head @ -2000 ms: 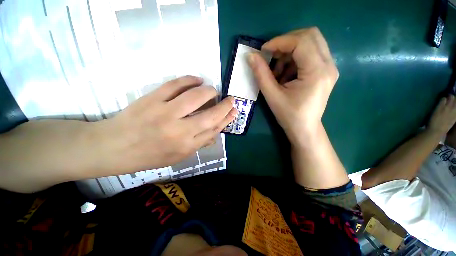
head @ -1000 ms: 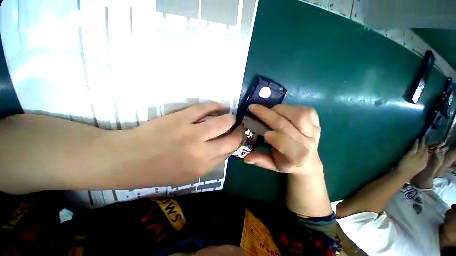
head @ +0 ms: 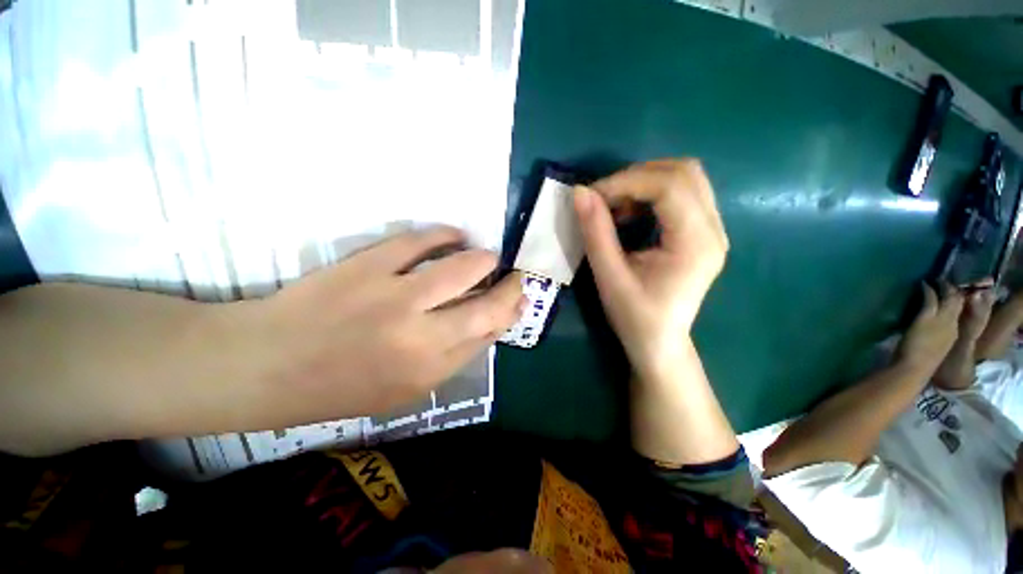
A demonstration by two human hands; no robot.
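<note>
A black phone body [head: 522,228] lies on the green bench at the right edge of the white sticker sheets [head: 337,146]. A pale rectangular sticker [head: 550,233] covers its upper part. The patterned keypad board [head: 533,311] shows at its lower end. My right hand [head: 662,241] pinches the sticker's upper right corner between thumb and index finger. My left hand [head: 393,325] rests across the sheets, its fingertips touching the phone's lower left side; whether it grips the phone is not clear.
Another black phone [head: 927,137] lies at the far right of the green bench [head: 785,202]. More dark phone parts [head: 978,202] lie beyond it, near a neighbouring worker's hands [head: 937,320]. A pale rail [head: 841,43] runs along the far edge.
A second ago the phone's upper face showed a round white disc and a dark surface; now the pale sticker lies over it. My right hand has moved up from the phone's lower part to the sticker's corner.
</note>
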